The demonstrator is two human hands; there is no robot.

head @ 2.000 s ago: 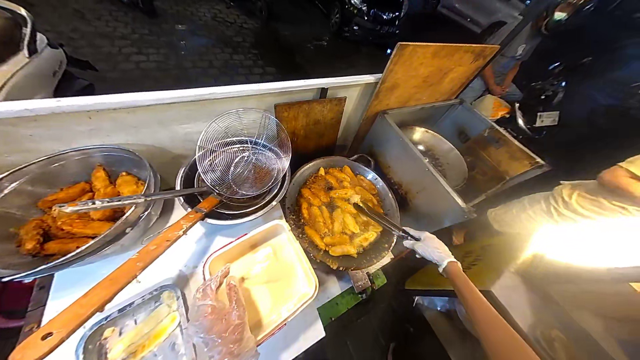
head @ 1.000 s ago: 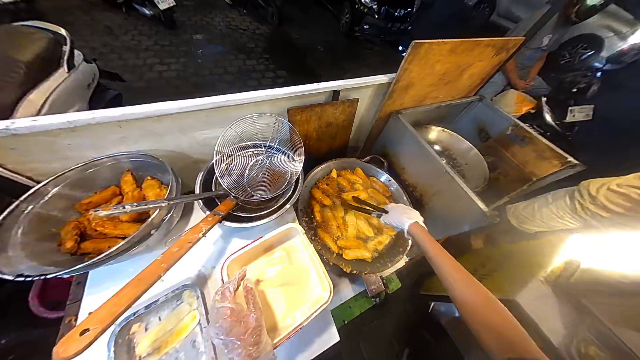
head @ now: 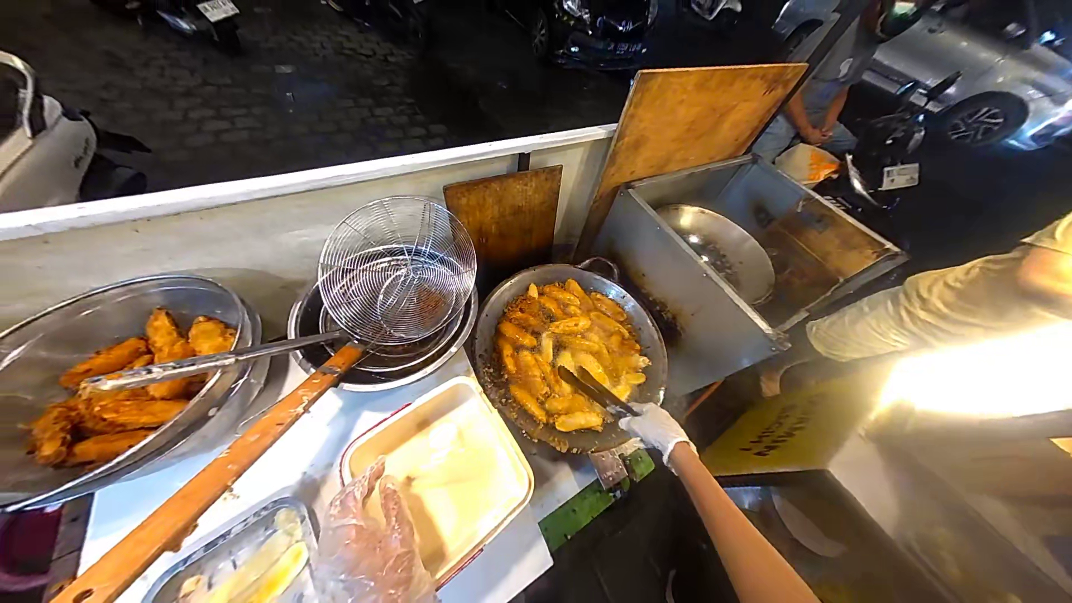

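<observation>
My right hand, in a white glove, grips dark tongs whose tips are among frying battered pieces, probably bananas, in a wok of oil. My left hand, in a clear plastic glove, hovers at the lower left edge of a rectangular tub of pale batter; nothing shows in it, though its palm is hidden. Beside it, peeled bananas lie in a metal tray. A wire strainer with a wooden handle rests over nested metal bowls.
At left, a large metal bowl holds fried pieces and metal tongs. Right of the wok stands a metal box with a pan inside. Wooden boards lean behind. A co-worker's sleeve is at right, near a bright light.
The tongs in my right hand have moved about within the wok, from its right side to lower among the frying pieces. My left hand stays by the batter tub.
</observation>
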